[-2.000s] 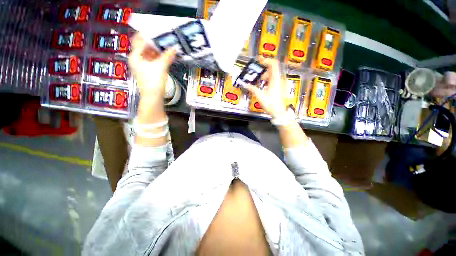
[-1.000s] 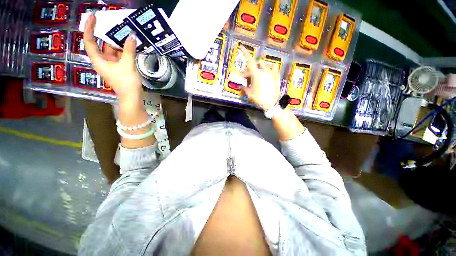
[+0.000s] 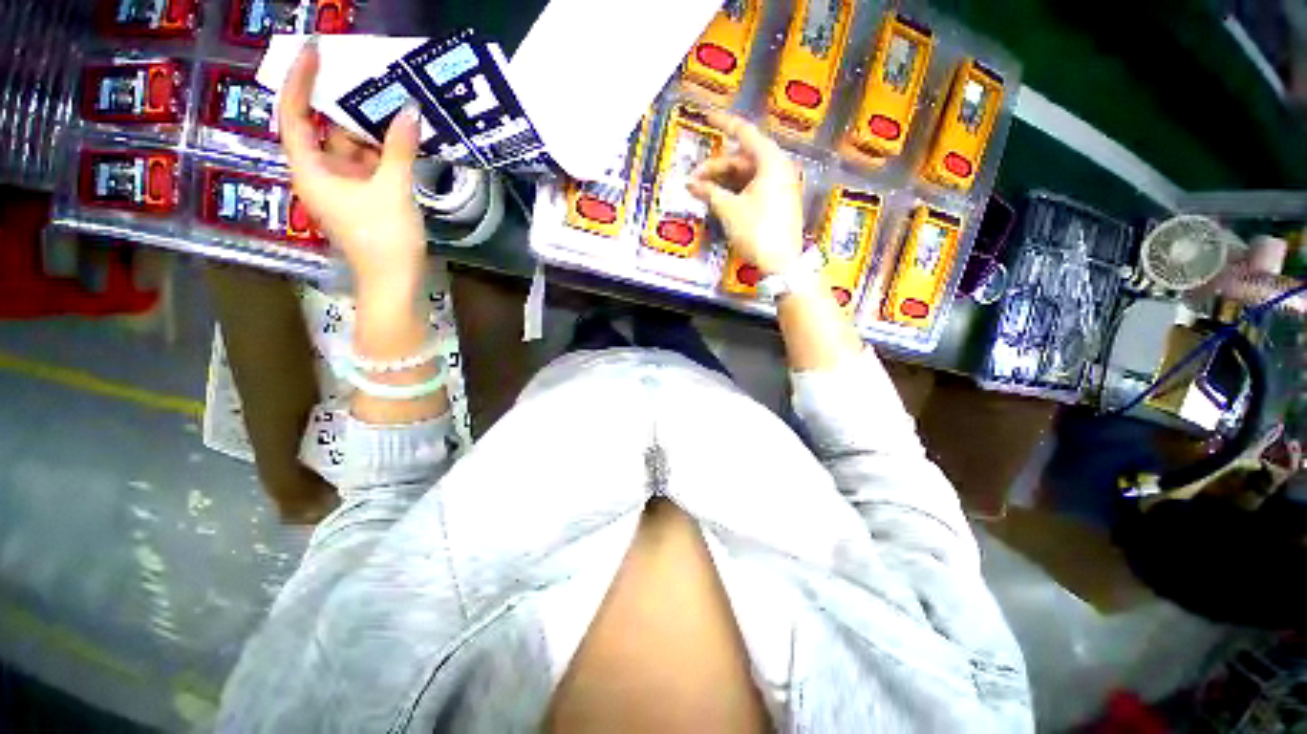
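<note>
My left hand [image 3: 358,187] holds a white label liner [image 3: 595,72] with black-and-white face labels [image 3: 466,93] on it, above the bench between the two trays. My right hand [image 3: 753,201] is over the clear blister tray [image 3: 652,286] of yellow devices, its fingers bent at a yellow device [image 3: 680,179] in the near row. No label shows between the right fingertips. Other yellow devices [image 3: 920,268] lie in two rows of pockets. The liner covers part of the tray's left end.
Red devices [image 3: 129,179] lie in a clear tray at the left. A white label roll [image 3: 462,201] stands between the trays. A dark-filled tray [image 3: 1048,308] and a small fan [image 3: 1184,251] are at the right. Printed white sheeting [image 3: 323,380] hangs below the bench.
The sticker that my right hand held two seconds ago no longer shows in it. That hand came down to the yellow devices. My left hand moved left with the liner, then slightly back right.
</note>
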